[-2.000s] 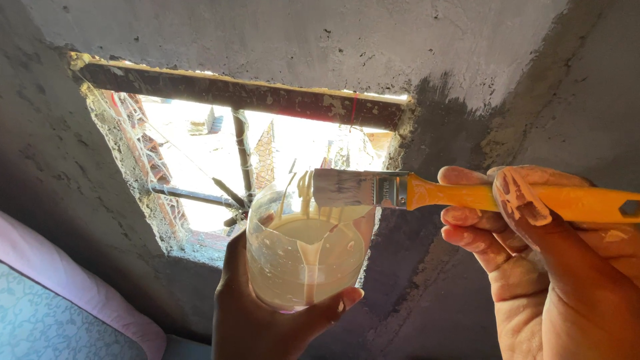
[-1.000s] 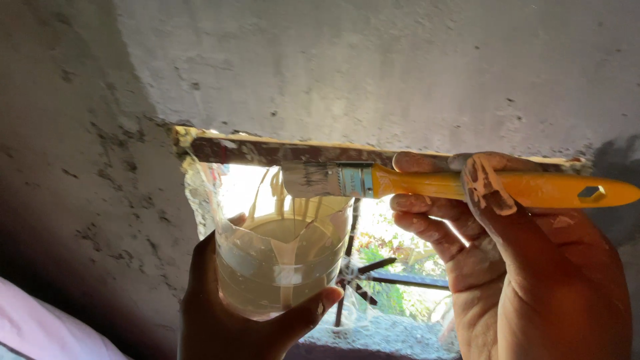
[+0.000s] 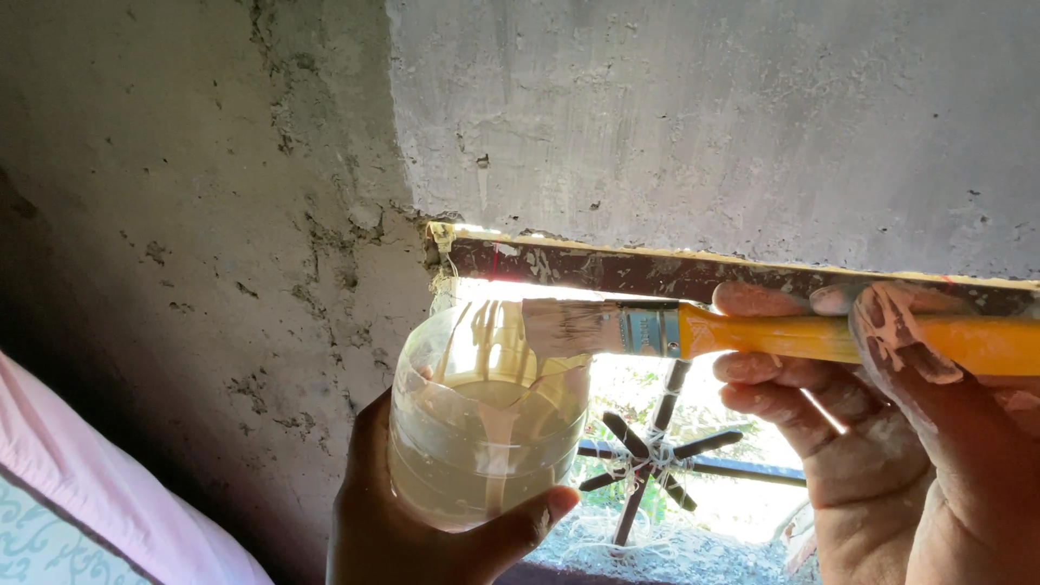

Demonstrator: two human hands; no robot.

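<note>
A cut-down clear plastic container with pale liquid paint in it sits in my left hand, fingers around its lower side. My right hand, smeared with paint, grips the yellow handle of a flat paintbrush. The brush lies level, its paint-coated bristles over the container's rim at the right. Paint streaks run down the container's inner wall. Behind both is a window opening with a dark frame bar and crossed metal bars.
Plastered wall surrounds the opening, with a lighter coated area above and rough, pitted plaster at left. The window's rough sill lies below the bars. Pink fabric beside a patterned pale blue surface fills the lower left corner.
The view has swung considerably, bringing more of the left wall into sight. Both hands still hold the container and brush, with the bristles at the container's rim.
</note>
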